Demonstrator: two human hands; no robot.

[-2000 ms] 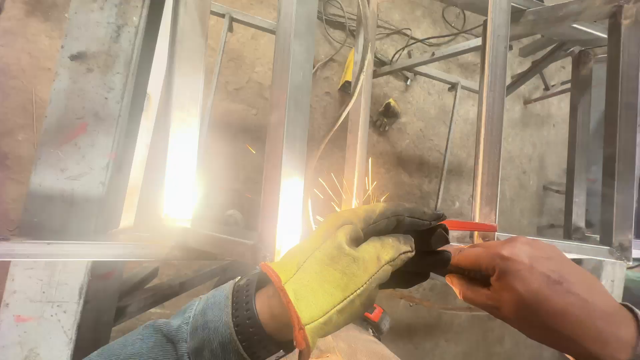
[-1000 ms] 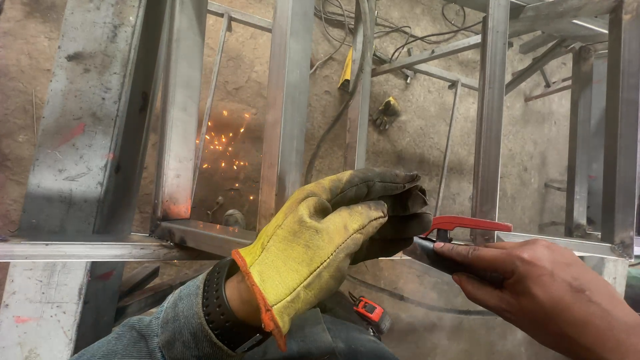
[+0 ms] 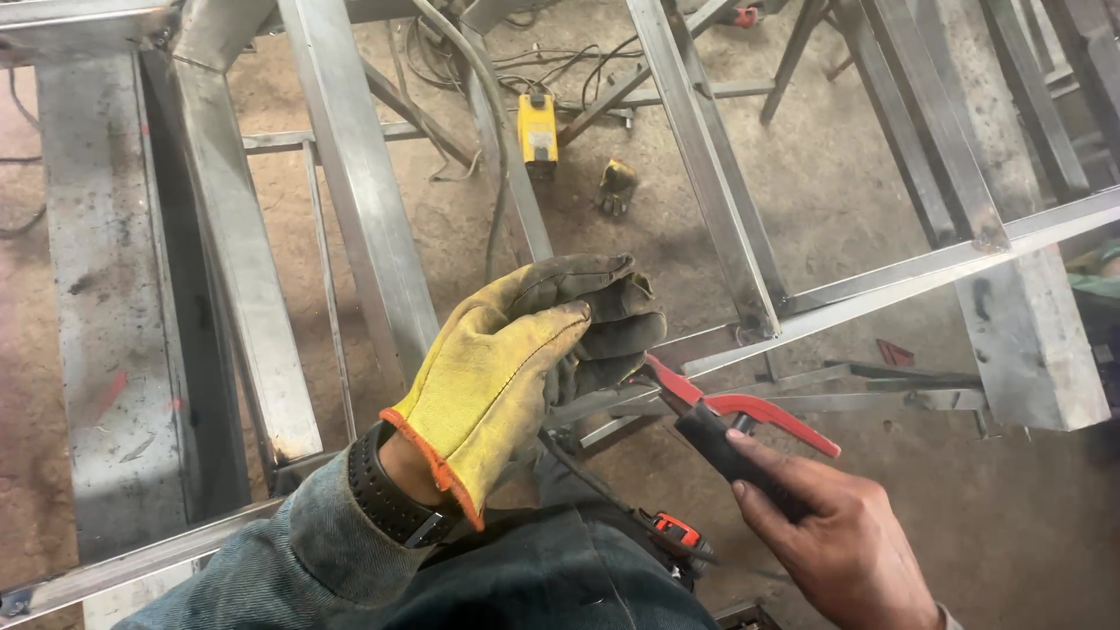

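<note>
My left hand (image 3: 516,359), in a yellow and dark work glove with orange trim, is raised near the middle with its fingers curled. Whether anything lies inside the curl is hidden. Bare, my right hand (image 3: 831,534) grips the black handle of a welding electrode holder (image 3: 726,446) with red jaws and a red lever. The tip of the holder reaches close to the gloved fingertips; no rod shows clearly in it. Beyond both hands stands a welded frame of steel square tubes (image 3: 359,184). A cable runs below the left hand.
A wide steel beam (image 3: 114,306) stands at the left, another (image 3: 1032,332) at the right. On the concrete floor lie a yellow device (image 3: 537,131), a glove (image 3: 617,185) and tangled cables (image 3: 437,52). A tape measure (image 3: 675,532) is by my lap. A frame rail (image 3: 875,284) crosses at the right.
The sparks and bright glow seen earlier are gone. My right hand has lowered, and the electrode holder now points up and left. The view has shifted noticeably.
</note>
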